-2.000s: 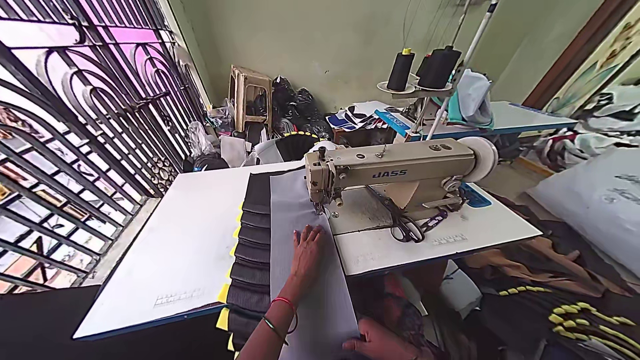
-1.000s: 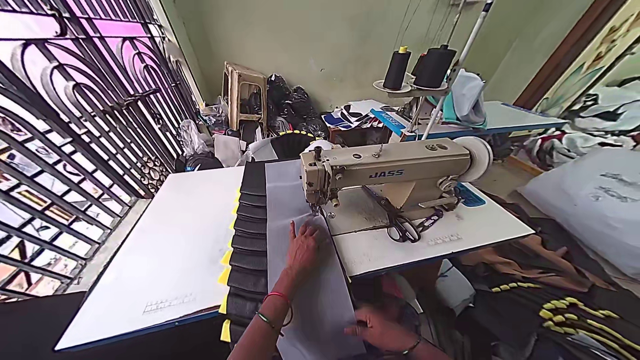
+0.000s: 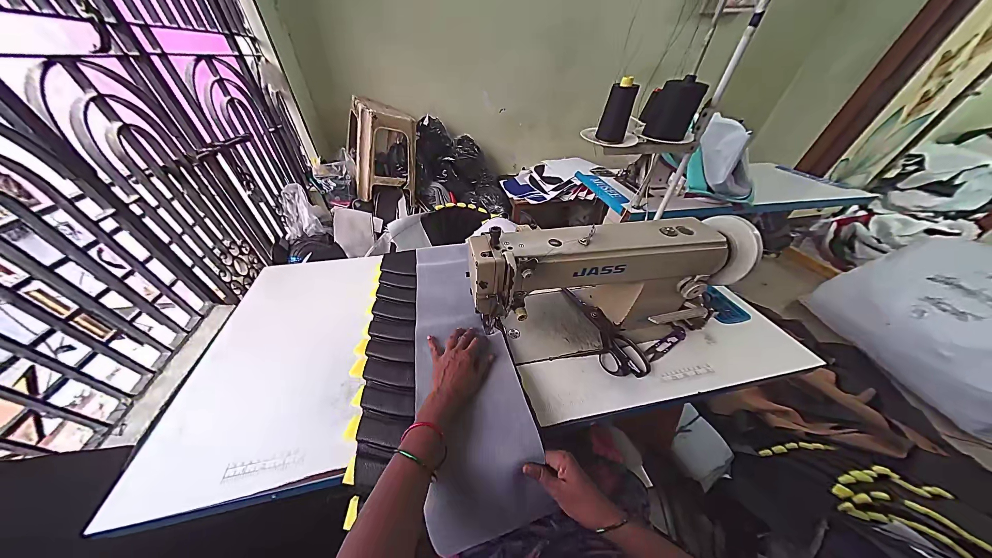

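A grey fabric panel (image 3: 477, 434) runs under the needle area of the JASS sewing machine (image 3: 604, 260). Pleated black material with yellow edging (image 3: 387, 364) lies along its left side. My left hand (image 3: 459, 364) rests flat on the panel just before the presser foot, fingers slightly spread. Lower down, my right hand (image 3: 572, 488) grips the panel's right edge between thumb and fingers; the fingertips are hidden under the fabric. Black-handled scissors (image 3: 624, 356) lie on the machine bed, with small thread snips (image 3: 666, 341) beside them.
The white sewing table (image 3: 232, 372) stands beside a metal grille (image 3: 155, 170). Thread cones (image 3: 618, 112) stand on a rack behind the machine. Beyond are a plastic stool (image 3: 380, 147) and black bags (image 3: 457, 159). A large white sack (image 3: 914, 310) and dark fabric (image 3: 806, 480) lie at right.
My right hand was off the panel's edge or only close to it one second ago; now it holds that edge. My left hand stays on the panel near the needle area.
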